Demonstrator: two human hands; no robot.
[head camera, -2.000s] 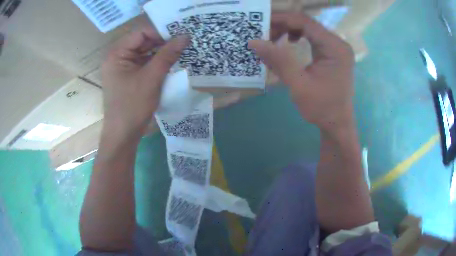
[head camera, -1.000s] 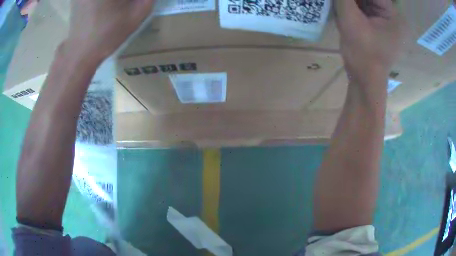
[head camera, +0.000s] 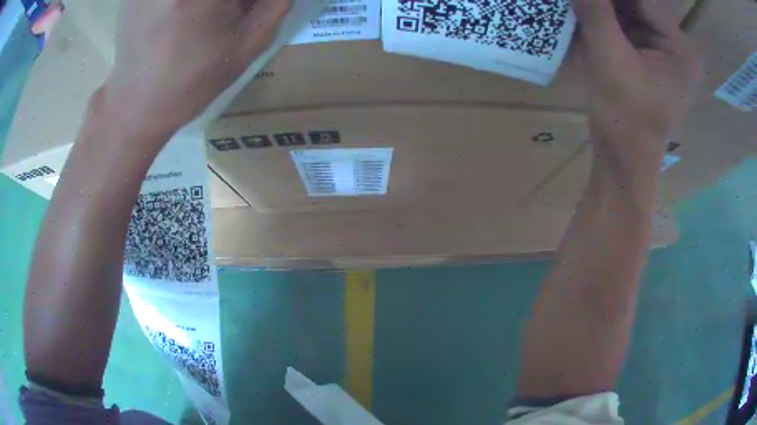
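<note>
A white QR code label (head camera: 481, 37) lies at the top of the carton (head camera: 465, 158), right of a white barcode label (head camera: 344, 21), both cut off by the top edge. My right hand (head camera: 635, 66) is at the QR label's right edge, thumb side against it; the frame does not show whether it grips it. My left hand (head camera: 195, 50) is at the upper left, its fingers cut off or hidden, with the label strip (head camera: 170, 241) hanging from it beside my forearm. The strip shows several QR codes. The carton's front bears another white label (head camera: 344, 172).
The green floor (head camera: 465, 332) has a yellow line (head camera: 359, 332). A white backing piece (head camera: 328, 398) shows at the bottom centre. Another carton (head camera: 50, 124) stands at the left. A barcode label (head camera: 739, 83) is at the right. A dark object (head camera: 747, 373) is cut off at the right edge.
The hands have moved from the floor side to over the carton, with the QR label now right of the barcode label. In the last second the view shifted slightly, and the strip hangs more visibly.
</note>
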